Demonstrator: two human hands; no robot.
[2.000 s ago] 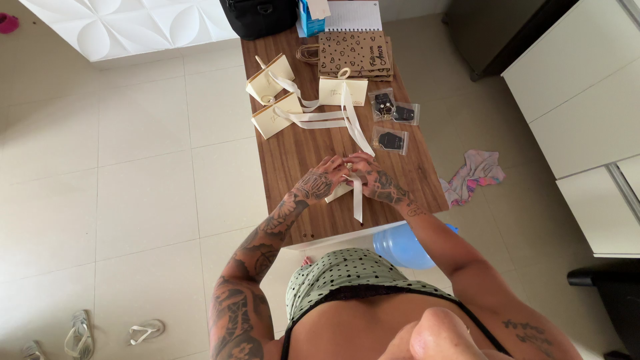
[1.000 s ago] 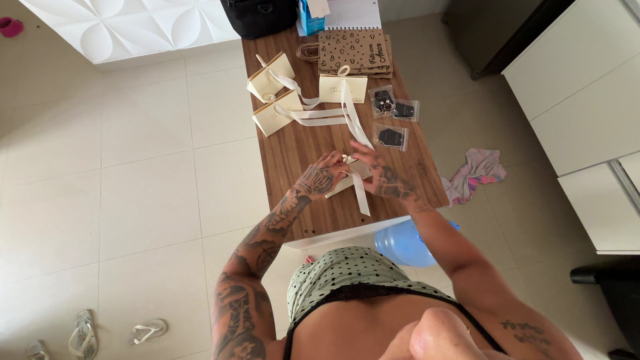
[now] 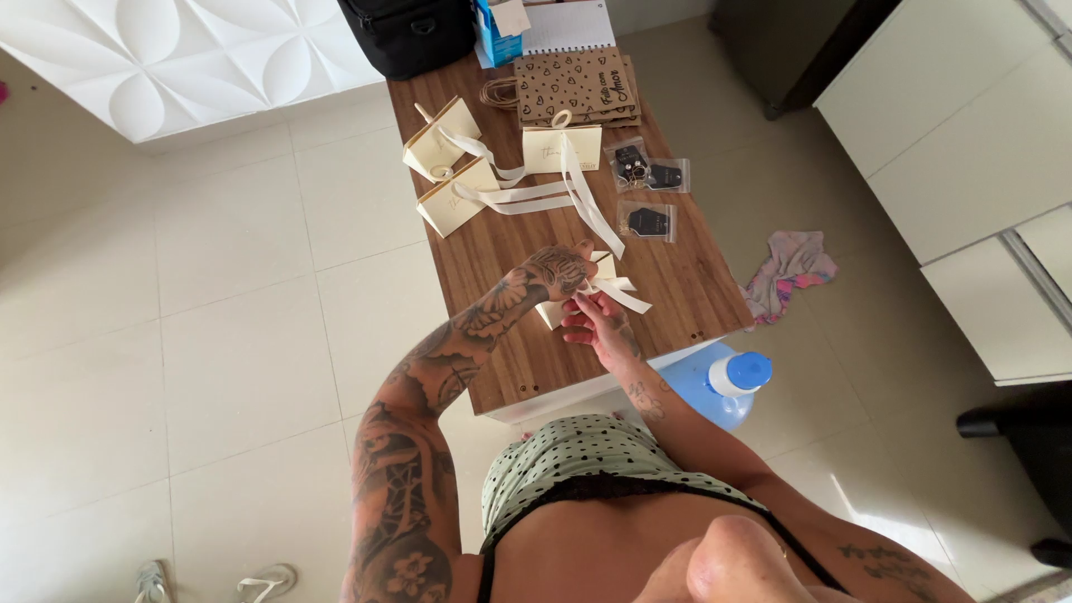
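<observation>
Near the front of the wooden table (image 3: 536, 360), my left hand (image 3: 566, 270) grips the upper part of a small cream gift box (image 3: 605, 266), partly hidden by the fingers. My right hand (image 3: 605, 325) is just below it, thumb and forefinger pinching the white ribbon (image 3: 624, 295) on the box. Farther back, two cream boxes, one upper (image 3: 442, 144) and one lower (image 3: 459, 198), lean at the left. A third cream box (image 3: 548, 151) stands to their right. Long white ribbons (image 3: 528, 199) trail from these boxes.
Small clear bags with black cards (image 3: 649, 222) lie at the table's right. Behind are printed kraft paper bags (image 3: 569, 84), a spiral notebook (image 3: 569, 25), a blue box (image 3: 500, 42) and a black bag (image 3: 410, 33). A blue water jug (image 3: 712, 389) stands beside the table; a cloth (image 3: 791, 268) lies on the floor.
My right hand has dropped lower and turned, its palm side now more visible. My left hand has moved up over the box. The ribbon's free end now points to the right instead of toward me.
</observation>
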